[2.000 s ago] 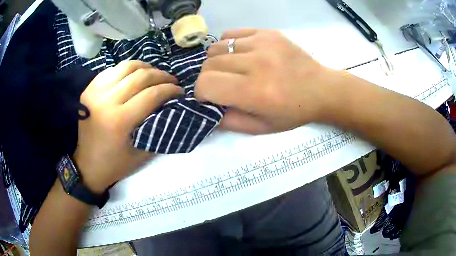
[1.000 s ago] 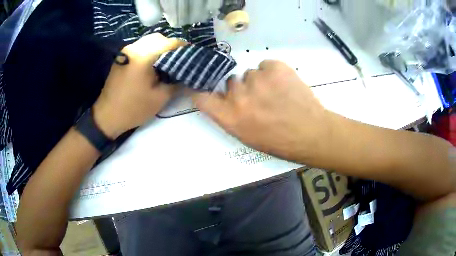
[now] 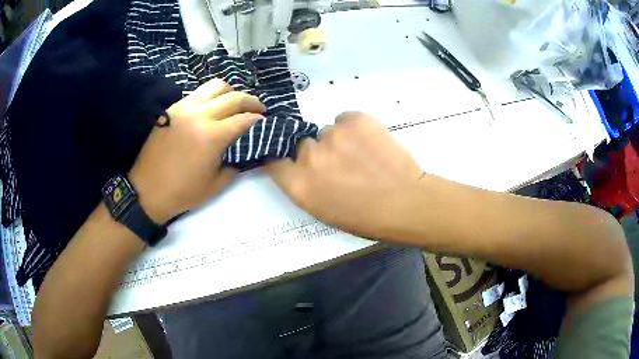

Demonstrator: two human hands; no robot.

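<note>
The striped fabric piece (image 3: 263, 140), dark with thin white stripes, is folded between my hands in front of the sewing machine head (image 3: 249, 24). More of it runs back under the machine. The plain dark garment body (image 3: 77, 119) is heaped at the left, partly under my left forearm. My left hand (image 3: 193, 144) lies on the striped piece with its fingers over the left part of the fold. My right hand (image 3: 350, 168) is curled and pinches the right end of the fold. The needle point is too small to make out.
The cream roller (image 3: 312, 41) is right of the machine head. Black thread snips (image 3: 452, 62) lie farther right, then a small metal piece (image 3: 539, 95) beside a clear plastic bag (image 3: 567, 42). A printed ruler (image 3: 210, 259) follows the curved front edge. A cardboard box (image 3: 459, 301) stands below.
Compared with two seconds ago, my hands and the fold are farther from the cream roller. Since one second ago, the fold lies lower, and my right hand now grips its right end.
</note>
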